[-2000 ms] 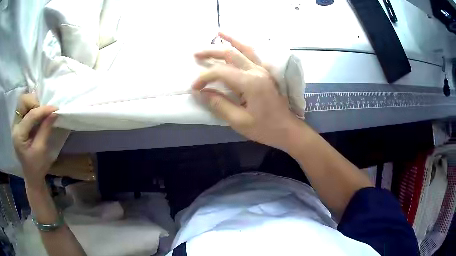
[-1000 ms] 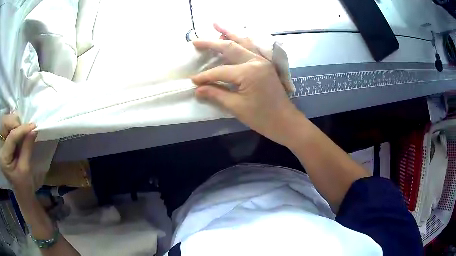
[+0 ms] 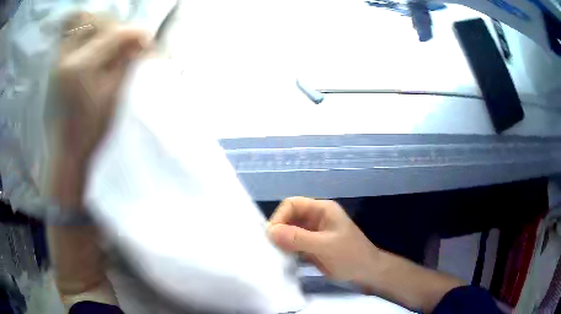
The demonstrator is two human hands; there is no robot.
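Observation:
A cream sleeve (image 3: 178,196), blurred by motion, hangs slantwise from the upper left over the table's front edge toward my lap. My left hand (image 3: 107,52) is raised at the upper left, blurred, with its fingers at the top of the cloth; its grip is hard to make out. My right hand (image 3: 314,236) is below the table edge, thumb and forefinger pinching the sleeve's right edge near its lower end. Blurred pale garment cloth (image 3: 24,122) fills the far left.
The table's grey front edge (image 3: 381,162) carries a ruler. A black phone (image 3: 489,73) lies at the right. Dark machine parts (image 3: 421,21) show at the top, and a small grey rounded piece (image 3: 309,91) is on the table. A red container (image 3: 520,264) stands at lower right.
The sleeve has left its flat place along the table edge and now hangs over it. My left hand has risen; my right hand has moved down below the edge. The view has shifted.

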